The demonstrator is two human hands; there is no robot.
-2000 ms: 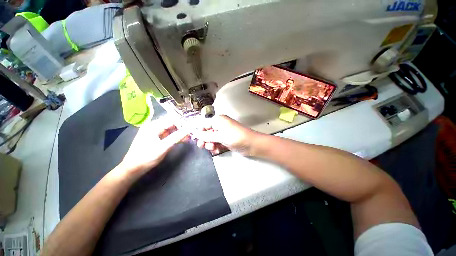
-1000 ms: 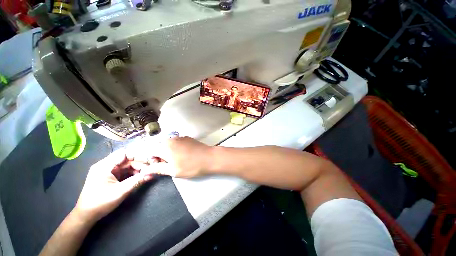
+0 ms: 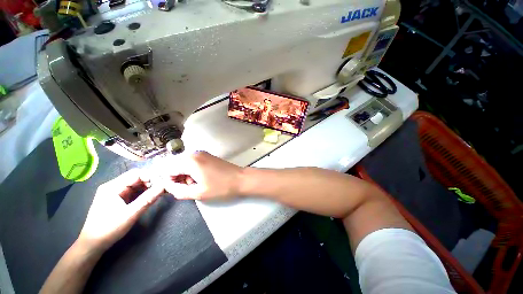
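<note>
A dark grey garment panel (image 3: 166, 247) lies flat on the machine table, with a small navy triangle (image 3: 58, 201) at its left. My left hand (image 3: 117, 209) rests over the panel, fingers bent. My right hand (image 3: 209, 178) is beside it, just below the needle area of the off-white sewing machine (image 3: 229, 49). The fingertips of both hands meet in strong glare. What they pinch, if anything, is washed out. The presser foot and needle are also lost in the glare. A brassy knob (image 3: 174, 146) sits just above my right fingers.
A lime-green paddle (image 3: 74, 152) stands left of the needle area. A smartphone (image 3: 268, 110) and yellow sticky note (image 3: 270, 136) lie under the machine arm. Black scissor handles (image 3: 377, 84) are at the table's right end. An orange-red basket (image 3: 459, 152) holds grey pieces at right.
The view has shifted right, so the machine and panel appear further left. Both hands stay close together near the needle; in the last second their fingers have shifted slightly.
</note>
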